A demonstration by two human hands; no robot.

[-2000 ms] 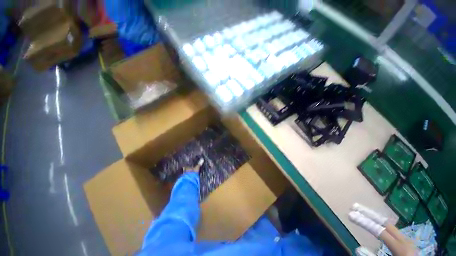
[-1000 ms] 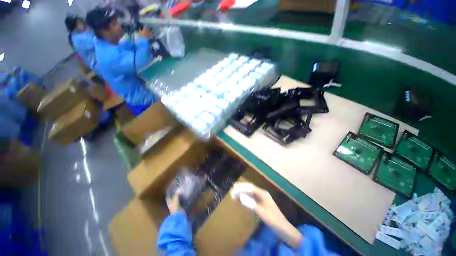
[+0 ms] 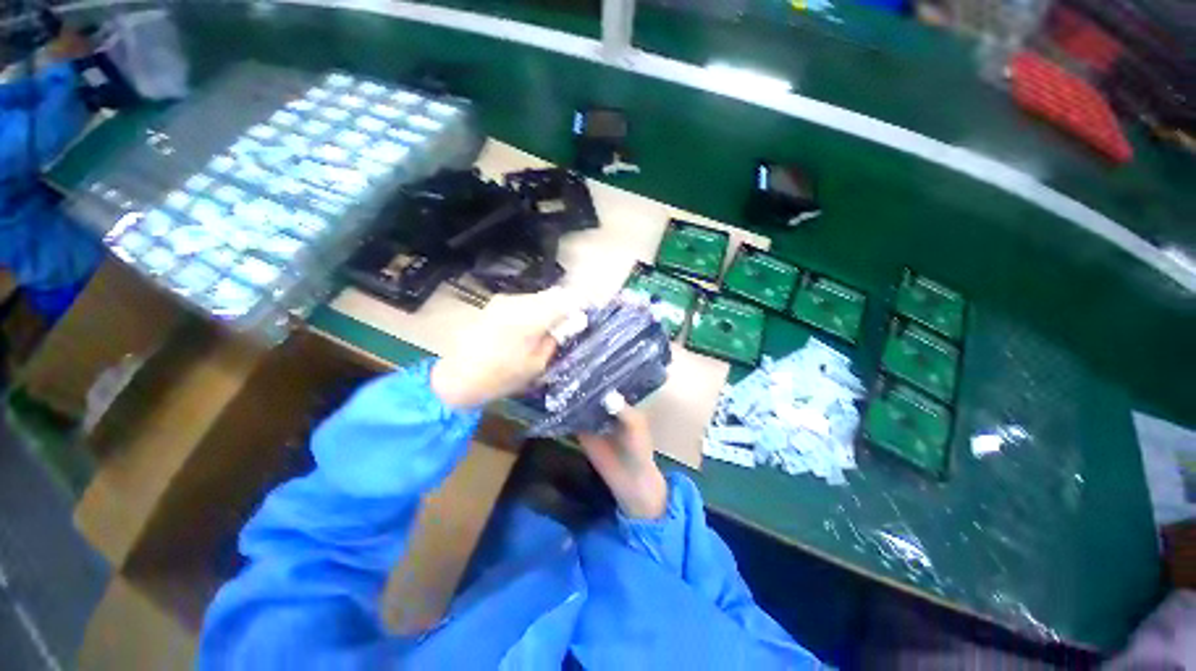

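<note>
A clear plastic bag with black parts inside (image 3: 603, 364) is held between my hands above the near edge of the beige board. My left hand (image 3: 505, 347) grips its upper left side, with white covers on the fingertips. My right hand (image 3: 630, 452) holds it from below at the right. A pile of black plastic frames (image 3: 466, 236) lies on the board behind my left hand. Green circuit boards in black housings (image 3: 728, 328) stand beyond the bag to the right. A heap of small white and pale blue parts (image 3: 794, 409) lies beside them.
A clear tray of white-blue pieces (image 3: 282, 197) stands at the left. An open carton (image 3: 197, 433) is below the bench edge at left. Two black devices (image 3: 783, 193) stand along the back. Clear film (image 3: 1010, 459) lies on the green bench at right. A person's blue sleeve (image 3: 39, 171) shows far left.
The bag has been lifted out of the carton and brought over to the bench, and both hands now hold it. The view has swung right, showing more circuit boards and the clear film.
</note>
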